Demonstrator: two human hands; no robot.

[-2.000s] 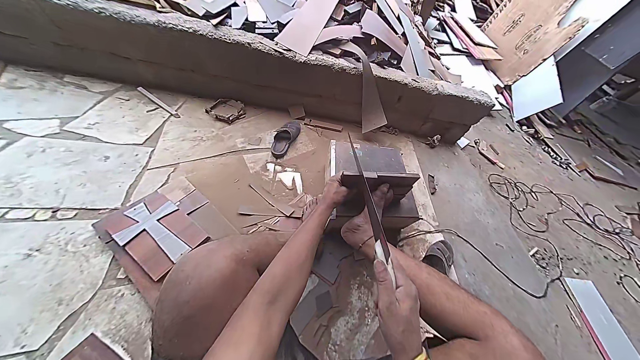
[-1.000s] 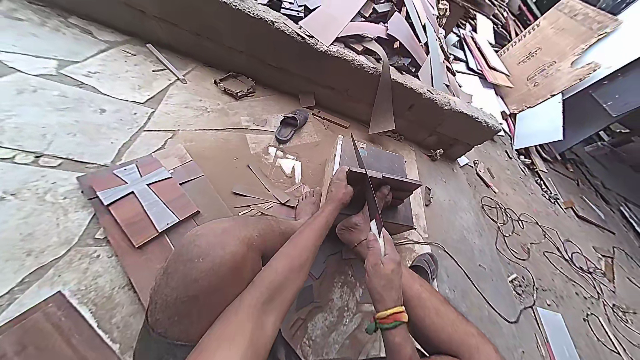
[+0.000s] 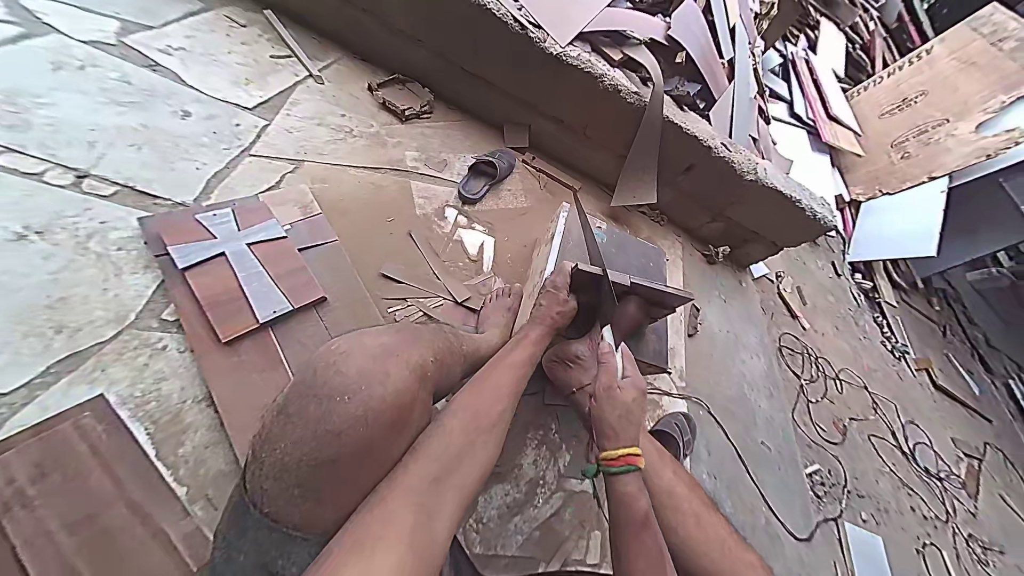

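My right hand [image 3: 618,392], with a colored band at the wrist, grips the pale handle of a handsaw [image 3: 594,240]. The saw's long tapering blade points away from me and crosses the edge of a dark brown board [image 3: 652,294]. My left hand [image 3: 554,300] holds that board by its left end. The board lies over a dark wooden box [image 3: 632,254] with a pale left side, and a bare foot [image 3: 572,364] is against it. How deep the blade sits in the board cannot be told.
A brown panel with a grey cross [image 3: 248,260] lies on boards at the left. Thin wood strips [image 3: 428,280] and a sandal [image 3: 486,174] are on the ground ahead. A low concrete wall [image 3: 512,88] with scrap behind it runs across; a tangled cable [image 3: 832,400] lies right.
My right hand and the saw have moved back and forth along the board's edge, with the hand nearer the board now than two seconds ago. My left hand still holds the board.
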